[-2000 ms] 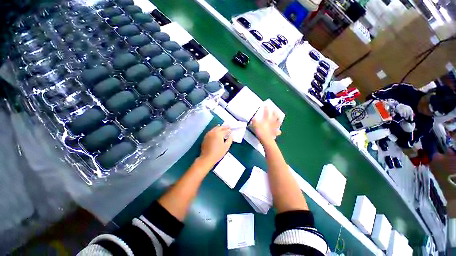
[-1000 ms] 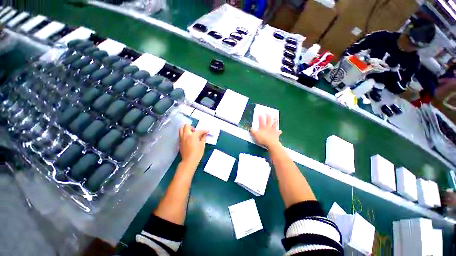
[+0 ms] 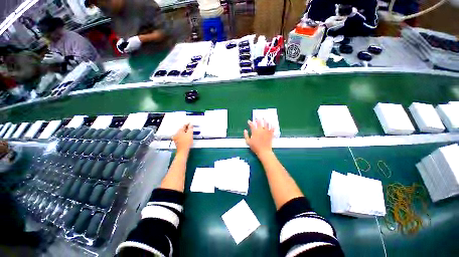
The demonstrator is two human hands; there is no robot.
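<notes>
My left hand (image 3: 182, 139) is at the near edge of the box row, fingertips close together beside an open box base with a black insert (image 3: 195, 114). A thin white leaflet (image 3: 195, 122) partly covers the insert; whether my fingers pinch it is hidden. A white box or lid (image 3: 216, 123) is just right of it. My right hand (image 3: 260, 137) lies with fingers spread on another white box (image 3: 271, 116) at the belt's near edge. Loose white leaflets (image 3: 232, 175) lie on the bench between my forearms, with a single one (image 3: 241, 221) nearer me.
A clear tray of dark ovals (image 3: 85, 180) is at left. Several white boxes (image 3: 337, 120) stand along the rail (image 3: 302, 142) at right. More leaflets (image 3: 356, 195), rubber bands (image 3: 405, 206) and a white stack (image 3: 443, 171) are right. A black case (image 3: 191, 96) lies on the belt. People work opposite.
The view has swung level. My left hand has moved from the bench-side rail up to the box row, and the leaflet by it is now over the black insert. My right hand stays on its box.
</notes>
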